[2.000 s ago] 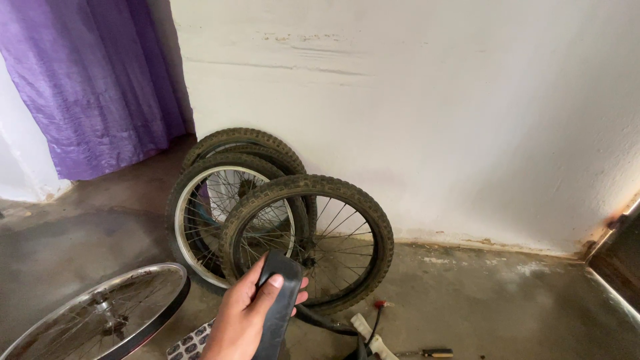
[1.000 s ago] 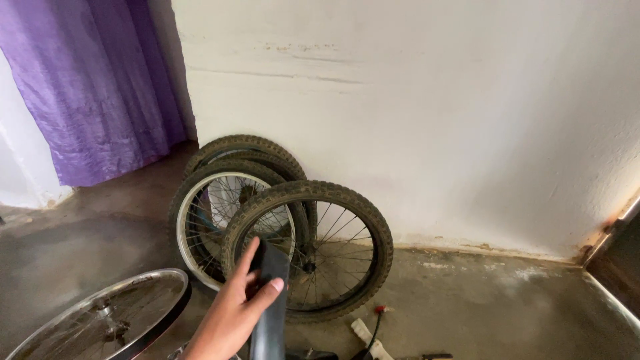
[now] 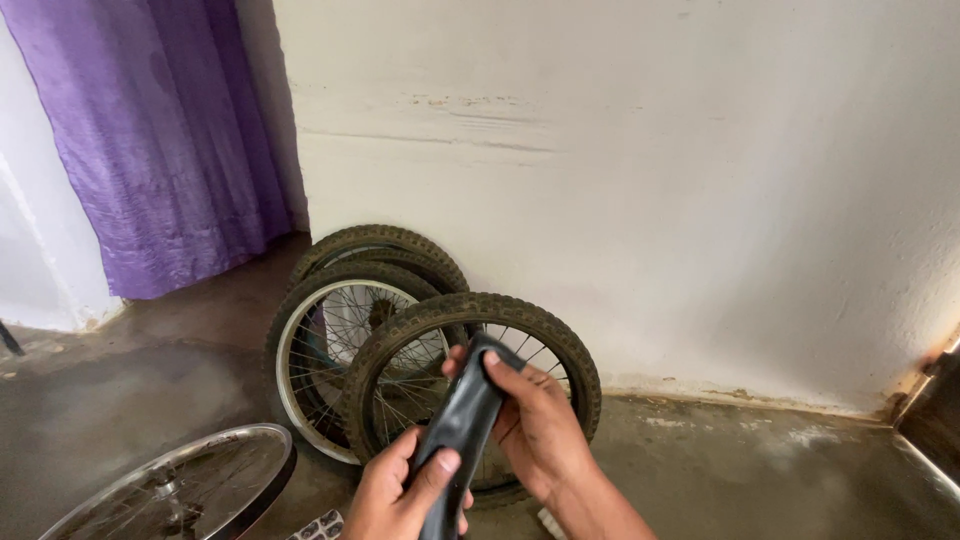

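A black rubber inner tube [image 3: 463, 420] runs up from the bottom edge of the head view, flattened and shiny. My left hand [image 3: 409, 484] grips its lower part, thumb on top. Around the folded upper end my right hand [image 3: 536, 420] is closed, its thumb pressing on the rubber. The rest of the tube is out of view below. Behind both hands stands a bicycle wheel with a knobby tyre [image 3: 480, 304].
More bicycle wheels [image 3: 360, 274] and tyres lean at the white wall [image 3: 600, 187]. A bare wheel rim [image 3: 277, 442] lies lower left, near a sheet of patches [image 3: 319, 526]. A purple curtain [image 3: 165, 150] hangs at left; a dark object [image 3: 934, 420] stands at the right edge.
My right hand has come into view and taken hold of the tube's upper end. In both earlier frames only one hand shows on the tube.
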